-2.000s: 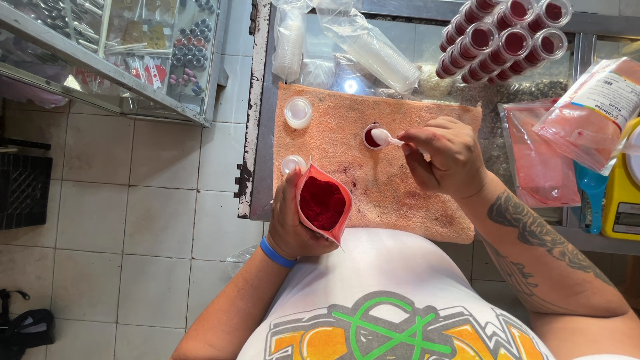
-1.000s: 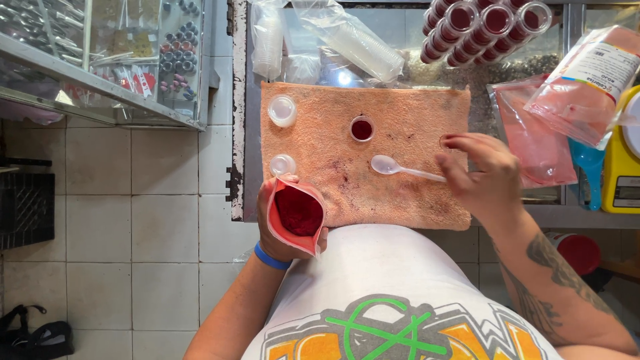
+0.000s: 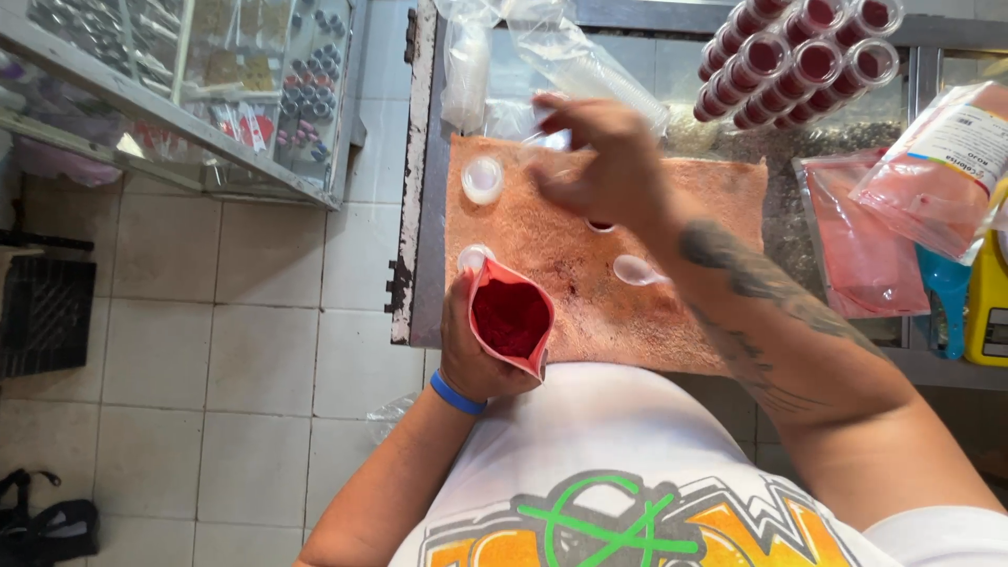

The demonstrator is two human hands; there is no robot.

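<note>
My left hand [image 3: 488, 358] grips an open pouch of dark red powder [image 3: 512, 315], its mouth facing up. Blurred by motion, my right hand [image 3: 602, 161] hangs above the orange towel with fingers apart and nothing held. Beneath it a small plastic cup [image 3: 602, 227] is mostly hidden. On the towel [image 3: 591, 331] lies a white plastic spoon [image 3: 636, 270], its handle partly behind my right forearm. A clear lid or cup [image 3: 482, 179] rests at the towel's upper left, and another [image 3: 475, 257] sits just behind the pouch.
Stacked cups of red powder [image 3: 787, 67] stand at the back right. Plastic-wrapped cup stacks [image 3: 587, 67] lie behind the towel. To the right are red powder bags [image 3: 866, 244], a blue scoop [image 3: 949, 295] and a yellow device [image 3: 988, 307]. A glass display case [image 3: 236, 102] stands at left.
My right hand set the spoon down on the towel and let it go, then moved left and toward the back over the cup. The left hand still holds the pouch.
</note>
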